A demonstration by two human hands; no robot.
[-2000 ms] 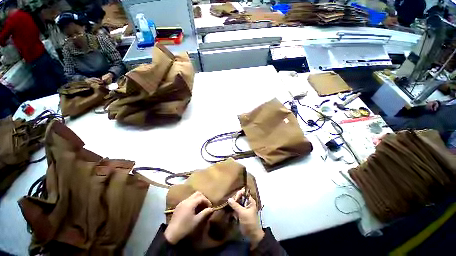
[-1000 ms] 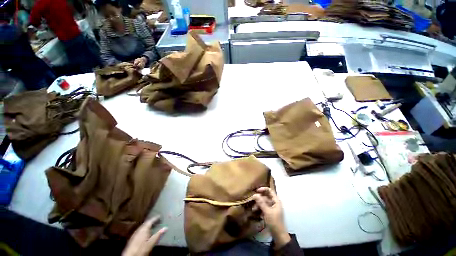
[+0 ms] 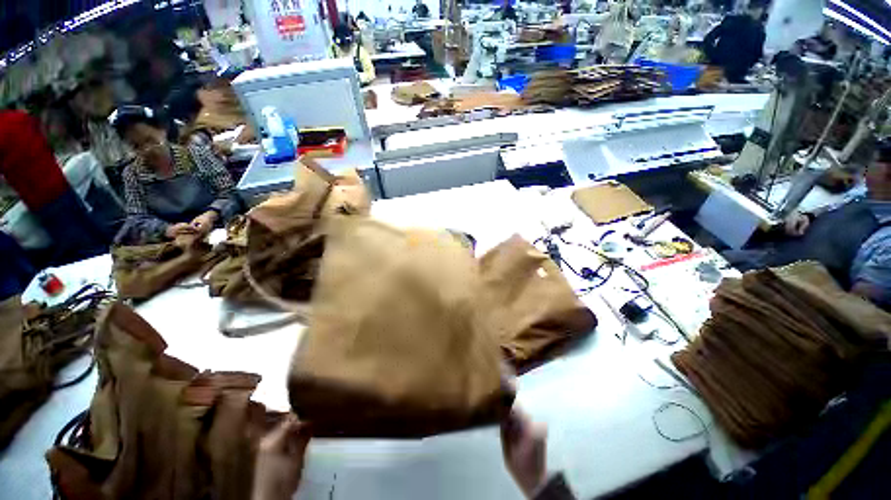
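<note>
A brown handbag (image 3: 396, 332) is lifted above the white table, its darker bottom edge towards me. It is motion-blurred. My left hand (image 3: 281, 451) grips its lower left corner and my right hand (image 3: 526, 444) grips its lower right corner; both are blurred and cut off below. A blurred strap shows left of the bag. Another brown bag (image 3: 535, 301) lies flat on the table behind and right of it, partly covered. No snips can be made out.
Upright brown bags (image 3: 156, 420) stand at left, with another heap (image 3: 283, 234) behind. A thick brown stack (image 3: 782, 342) is at right. Cables and a plug (image 3: 635, 311) lie on the table (image 3: 391, 474). A person (image 3: 171, 181) sits back left, another far right.
The bag has been lifted off the table and turned, its bottom edge now towards me. My left hand, empty and away from the bag a second ago, now holds its corner. The view has tilted up.
</note>
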